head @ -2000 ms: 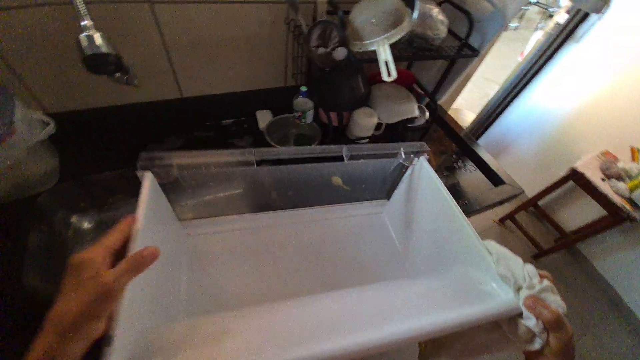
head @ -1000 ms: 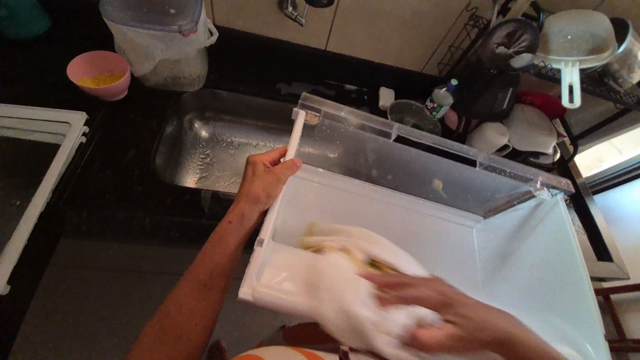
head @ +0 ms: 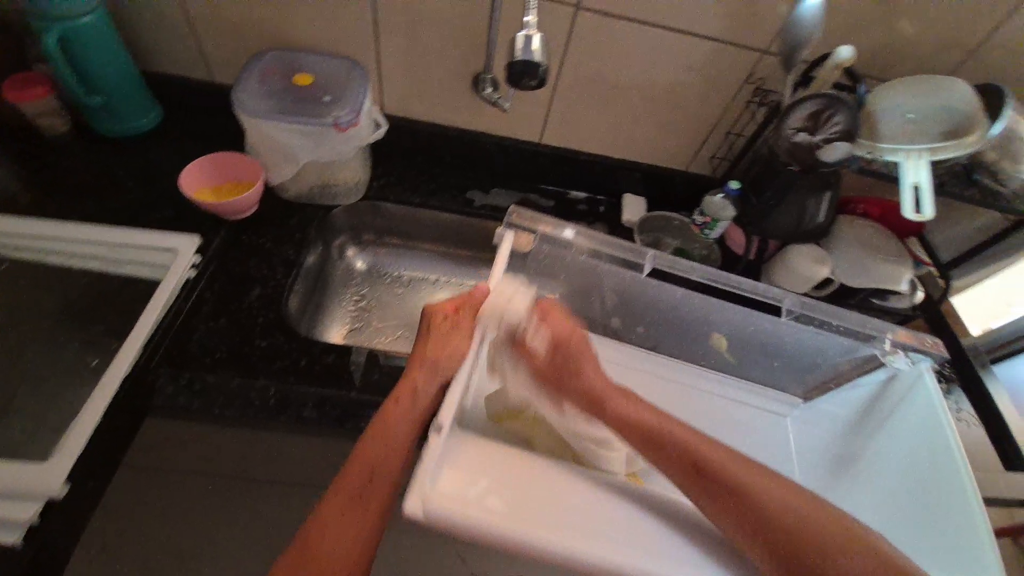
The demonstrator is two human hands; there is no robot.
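Note:
A white plastic refrigerator drawer with a clear front panel is tilted over the counter's front edge, partly across the sink. My left hand grips its left side wall near the clear panel. In my right hand, blurred by motion, is a white cloth, pressed at the inner left wall close to my left hand. The cloth hangs down into the drawer and shows a yellowish pattern. A small pale smear shows on the clear panel.
Behind the drawer are a steel sink and a faucet. At left lie a white-framed shelf, a pink bowl, a lidded container and a green thermos. A dish rack with pans and a dish soap bottle stand at right.
My right hand has moved with the cloth from the drawer's bottom up to its left wall. Two seconds ago that hand and cloth were at the drawer's right side. The view has swung left.

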